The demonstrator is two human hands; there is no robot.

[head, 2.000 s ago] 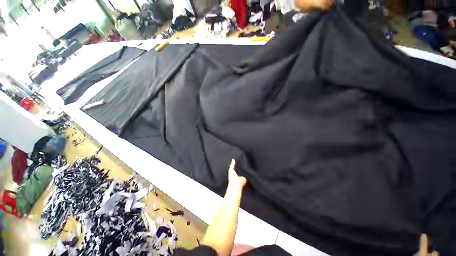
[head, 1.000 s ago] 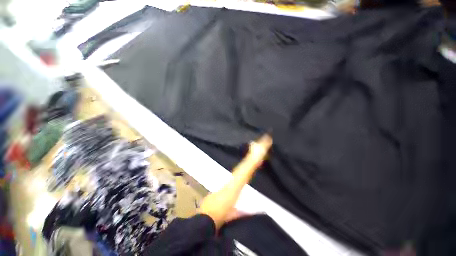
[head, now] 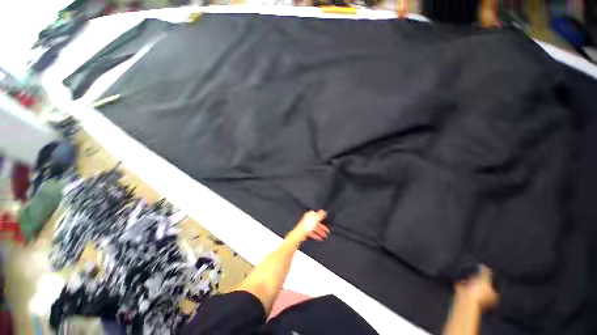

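Observation:
A huge black fabric ply (head: 275, 98) covers the table, rippled in the middle, its loose near edge running between my hands over more black cloth. My left hand (head: 315, 224) is at this near edge with its fingers apart, holding nothing that I can see. My right hand (head: 479, 289), slightly blurred, is closed at the fabric's near edge on the right, with a small dark bunch of cloth at its fingers. A pale short bar (head: 106, 101) lies at the cloth's left end, and a yellowish one (head: 194, 17) at the far left corner.
White tabletop (head: 163, 171) borders the cloth. A person's hand (head: 489, 14) and dark clothing show at the far edge. A yellow object (head: 339, 10) lies on the far border. Black, white and grey scraps (head: 131, 242) are heaped on the floor at left, near a green bundle (head: 40, 208).
The raised fabric at the far side has come down and lies flatter. The far person's hands are lower, at the table edge. My right hand has come further into view; my left hand has opened.

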